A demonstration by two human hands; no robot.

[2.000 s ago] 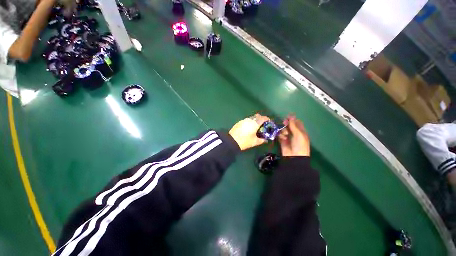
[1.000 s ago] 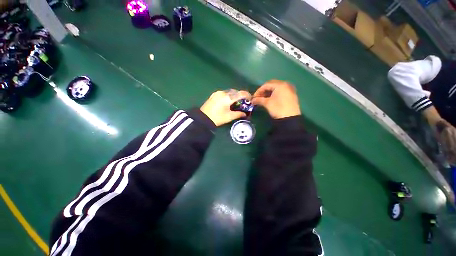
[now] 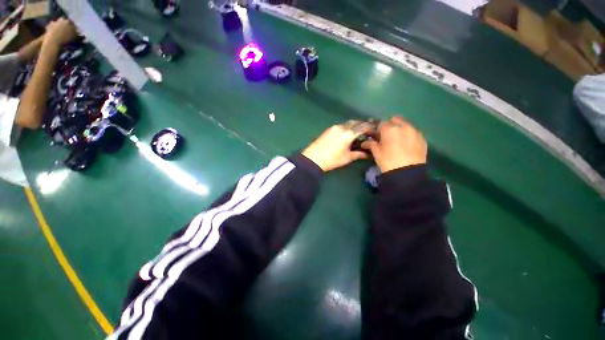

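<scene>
My left hand holds a small black speaker housing, which is mostly hidden by the fingers. My right hand is at the same housing, its fingers bent over the right side and touching it. A disc with a pale face lies just below the hands, partly hidden by my right hand and sleeve. The housing's board and any wires cannot be made out.
A housing lit magenta, a disc and another wired housing stand beyond. A single disc and a heap of units lie left, beside a grey post. Another person's arm reaches there. A metal rail curves along the right.
The view has shifted, so the scene sits further right. My right hand has closed in over the housing, which is now mostly covered. The nearby disc is now mostly hidden.
</scene>
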